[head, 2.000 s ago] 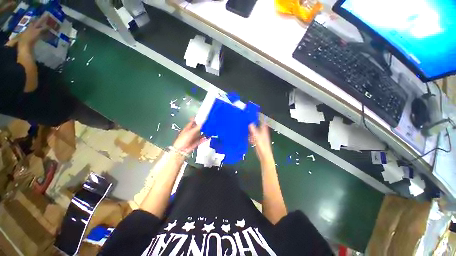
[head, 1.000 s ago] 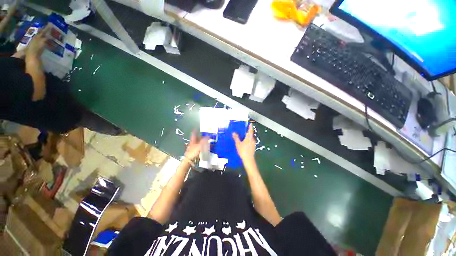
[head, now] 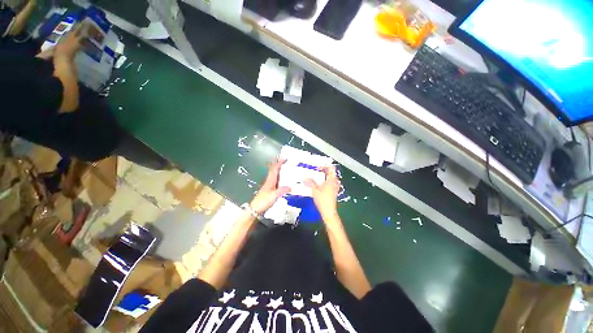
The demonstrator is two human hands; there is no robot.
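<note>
A part-folded white carton lies between my hands over the green work surface, with a blue strip across it. My left hand holds its left edge, fingers up its side and thumb near its front. My right hand holds its right edge, thumb on the white face. A blue blank shows just below it, nearer my body, beside white flaps by my left wrist. The far side of the carton is hard to make out.
White formed pieces lie on the dark belt behind the metal rail. Another person's hand is on blanks at far left. White and blue trim is scattered on the green. A shelf with keyboard overhangs the belt.
The large blue face between my hands has given way to a white carton face, with blue left below it. The pieces on the belt have shifted down to the right, with another pair now at upper left.
</note>
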